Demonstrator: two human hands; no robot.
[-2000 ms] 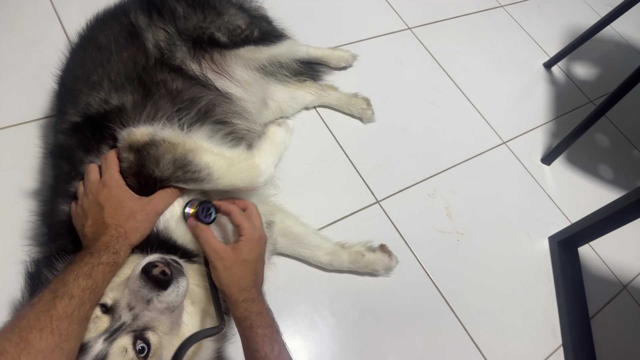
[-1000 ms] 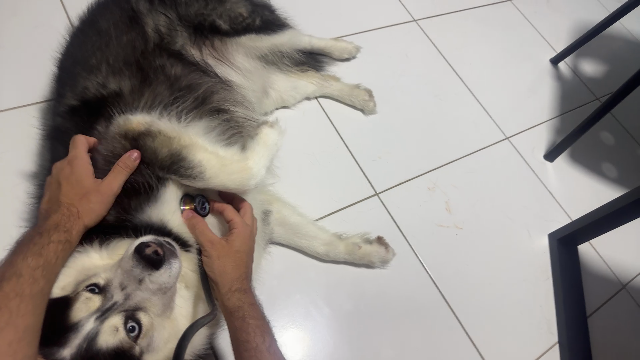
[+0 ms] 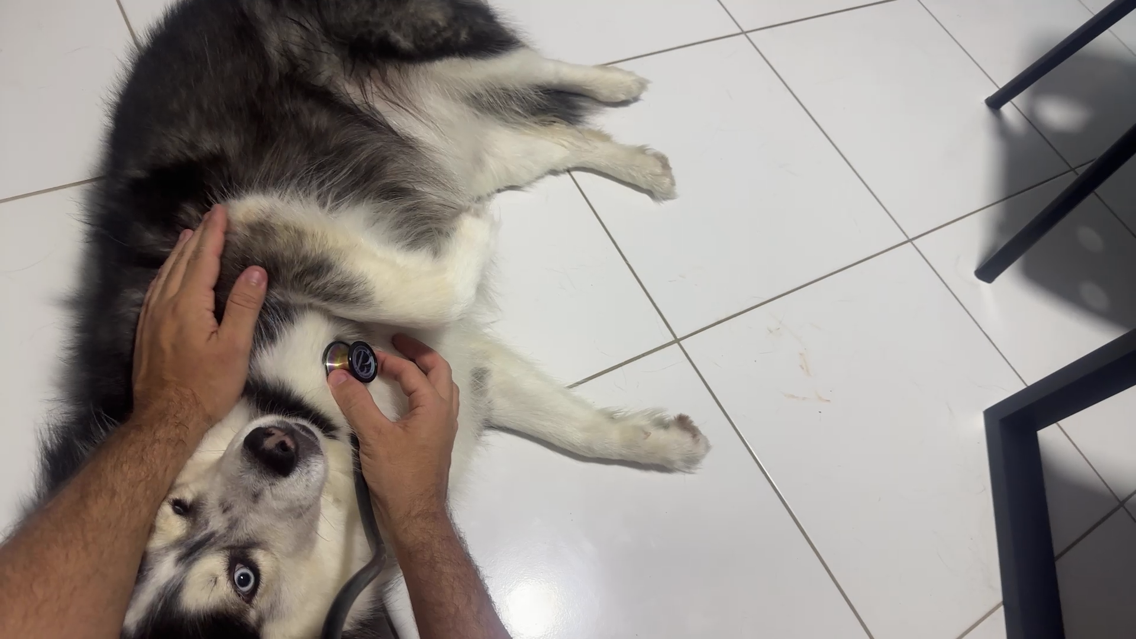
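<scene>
A black, grey and white husky-type dog lies on its side, its head at the bottom left and its legs stretched to the right. My left hand rests on the fur at its shoulder, fingers a little spread and holding nothing. Between the thumb and fingers of my right hand is a stethoscope chest piece, with a shiny metal rim and a black disc, at the white chest fur just above the muzzle. Its dark tube runs down beside the dog's head and leaves the frame at the bottom.
White floor tiles with thin brown joints lie under the dog. Dark furniture legs stand at the upper right, casting a shadow, and a dark angular frame is at the lower right. A faint brownish smear marks one tile.
My left hand now lies flatter on the shoulder, its fingers reaching further up than a second ago. My right hand still holds the chest piece at the chest.
</scene>
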